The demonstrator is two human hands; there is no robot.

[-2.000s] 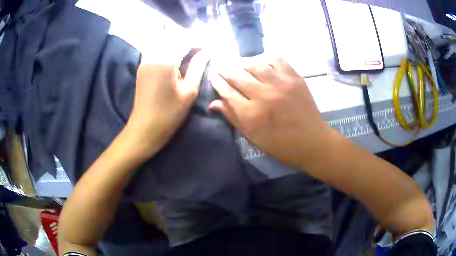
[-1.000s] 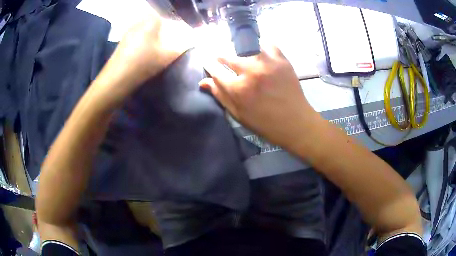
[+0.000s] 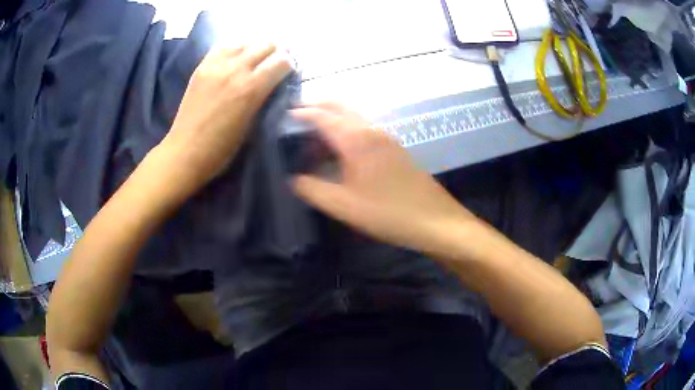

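A dark grey cloth panel (image 3: 267, 202) hangs bunched over the table's front edge onto the lap. My left hand (image 3: 228, 99) is closed on its upper part, fingers at the cloth's right edge. My right hand (image 3: 362, 171) is at the cloth's right side, thumb and fingers apart around a dark fold; it is blurred, and whether it grips the fold cannot be told. The needle area is not in view; glare whitens the top.
A smartphone (image 3: 482, 19) with a cable (image 3: 504, 91) lies at top right, beside yellow-handled scissors (image 3: 542, 75). A ruler strip (image 3: 457, 120) runs along the table's front edge. Dark cut pieces (image 3: 68, 99) hang at left. Light grey pieces (image 3: 636, 228) are piled below the right edge.
The view has shifted, so phone and scissors sit higher and further left, and the machine parts have left the picture. The cloth is now bunched narrower, and my right hand is lower beside it.
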